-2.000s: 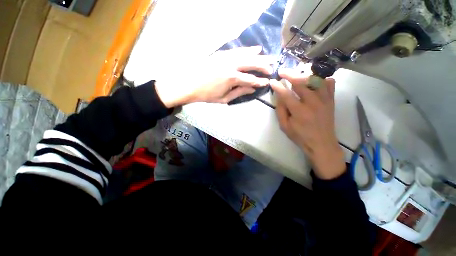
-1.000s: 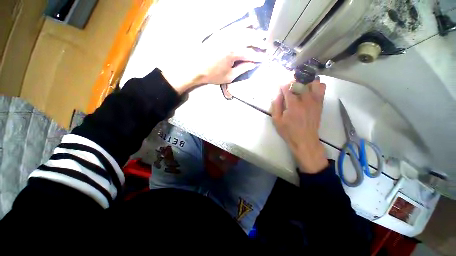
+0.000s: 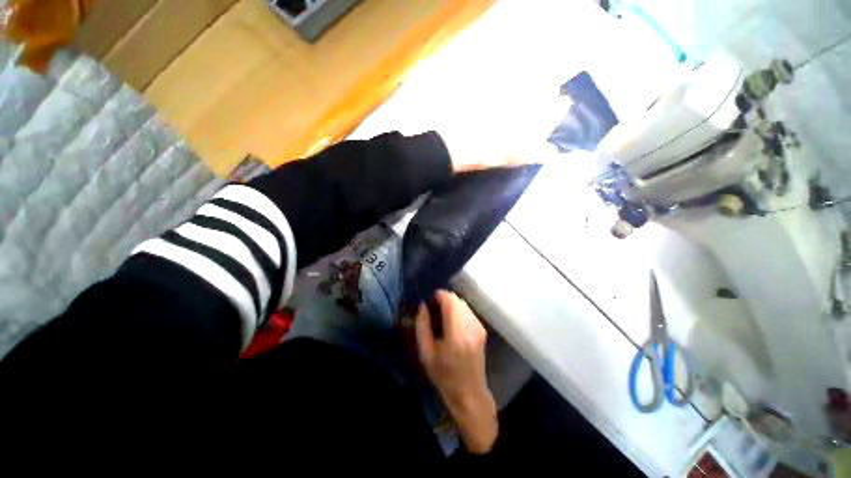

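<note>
A dark fabric panel [image 3: 457, 229] hangs over the table's front edge towards the lap. My right hand [image 3: 453, 345] holds its lower end over the lap. My left hand [image 3: 485, 167] is at the panel's upper edge, mostly hidden by the panel and washed out by the lamp; its grip cannot be made out. A second dark fabric piece [image 3: 585, 114] lies on the white table beside the machine head. The sewing machine [image 3: 686, 126] stands at the upper right, its needle area under glare.
Scissors with blue handles [image 3: 662, 366] lie on the table [image 3: 560, 322] at the right. A small white tray [image 3: 714, 462] is at the lower right edge. Cardboard [image 3: 224, 79] and quilted grey covering [image 3: 84, 177] are at the left. Something red [image 3: 269, 333] shows below the left sleeve.
My right hand has moved from the machine down to the lap and holds the panel's end. The panel is now off the needle area, over the front edge. The camera view has turned.
</note>
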